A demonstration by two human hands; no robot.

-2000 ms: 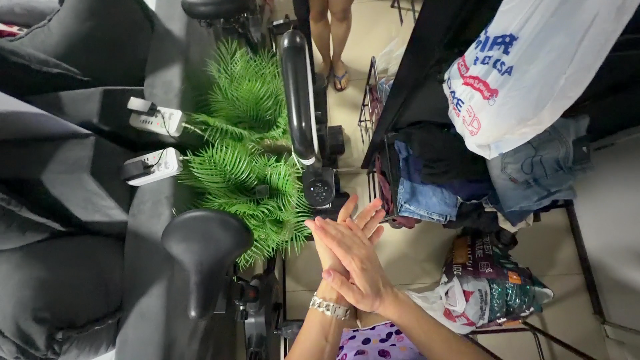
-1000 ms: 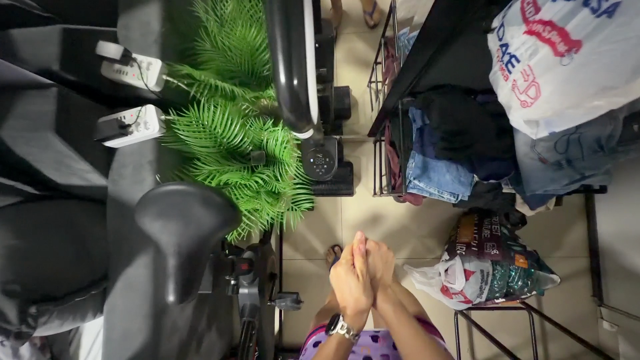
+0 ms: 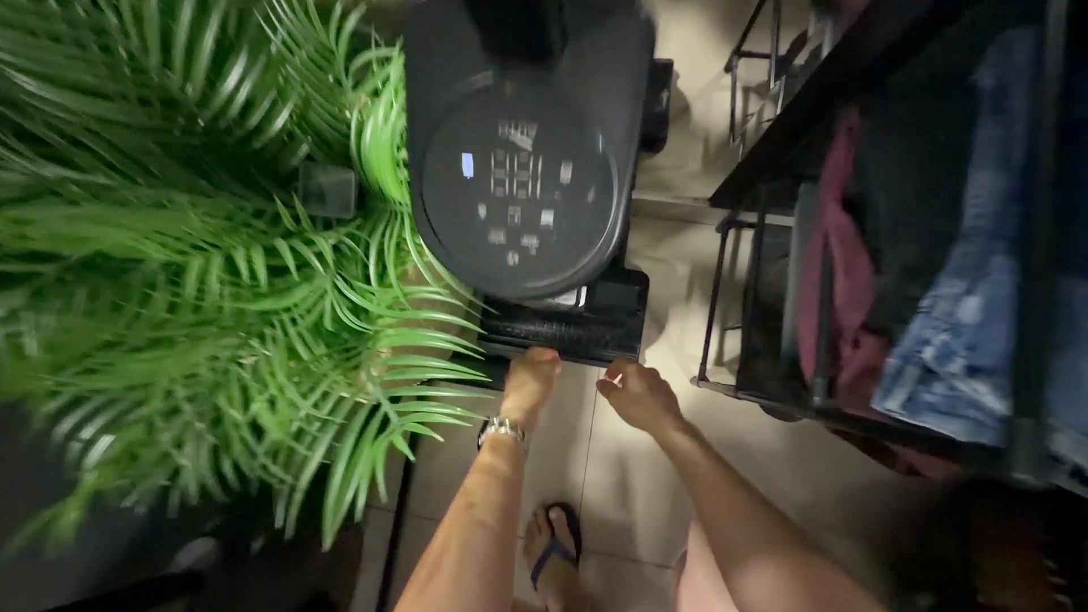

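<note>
A black appliance point(image 3: 518, 187) with a round, lit control panel on top stands ahead of me; its kind is not certain. Low at its front, a black part point(image 3: 565, 327) that looks like a drawer or basket juts out. My left hand point(image 3: 532, 374), below a metal-banded watch point(image 3: 503, 430), has its fingers at the near edge of that part. To its right, my right hand point(image 3: 637, 391) is at the same edge with curled fingers. Both fingertips are partly hidden, so how firmly they hold the edge cannot be told.
Green artificial-looking palm fronds point(image 3: 255, 280) crowd the left side and touch the appliance's edge. A black metal rack point(image 3: 739, 391) with blue denim point(image 3: 952, 340) and a dark pink cloth point(image 3: 837, 272) stands at the right. My sandalled foot point(image 3: 554, 544) is on the tiled floor point(image 3: 612, 476).
My hands were pressed together in front of me; now they are apart and at the black part's front edge. The view has moved much closer to the appliance.
</note>
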